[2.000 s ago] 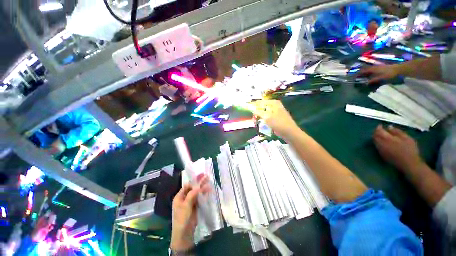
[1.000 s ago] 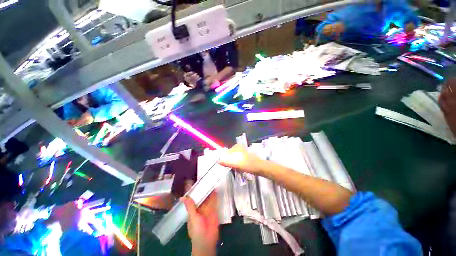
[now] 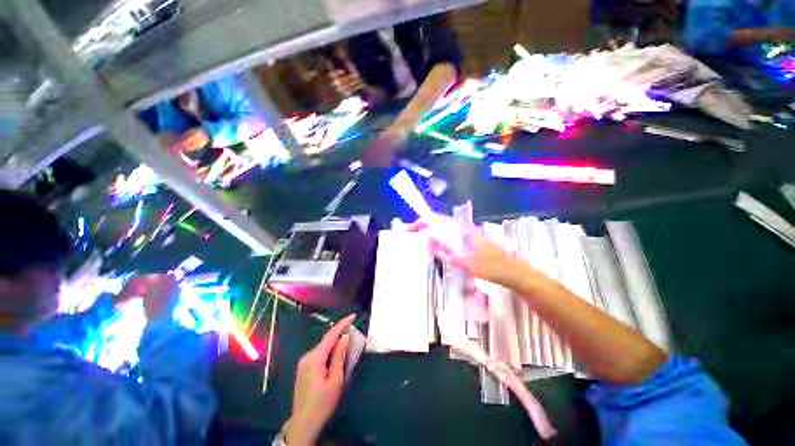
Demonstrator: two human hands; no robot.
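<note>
My right hand [image 3: 458,248] is over the upper end of the ribbed channels, closed on a glowing light bar [image 3: 411,193]. The bar's white-blue end points up and left; the rest is hidden by the hand or lost in glare. My left hand [image 3: 318,376] is low in the picture, left of the channels. A small pale piece [image 3: 356,350] shows at its fingers, mostly hidden. Ribbed channels [image 3: 545,305] lie side by side, with a flat white stack [image 3: 401,296] at their left. A limp curved strip [image 3: 514,392] lies across their lower ends.
A black box with a silver-grey face [image 3: 307,261] stands left of the stack. A lit bar [image 3: 553,172] lies beyond the channels, before a large glowing heap [image 3: 567,91]. A grey metal frame [image 3: 166,144] crosses the left. Blue-clothed people work at left and far side; another person's arm reaches in.
The view has shifted. My right hand's glowing bar has changed from pink to white-blue and its angle is steeper. The long white channel from my left hand no longer shows at full length.
</note>
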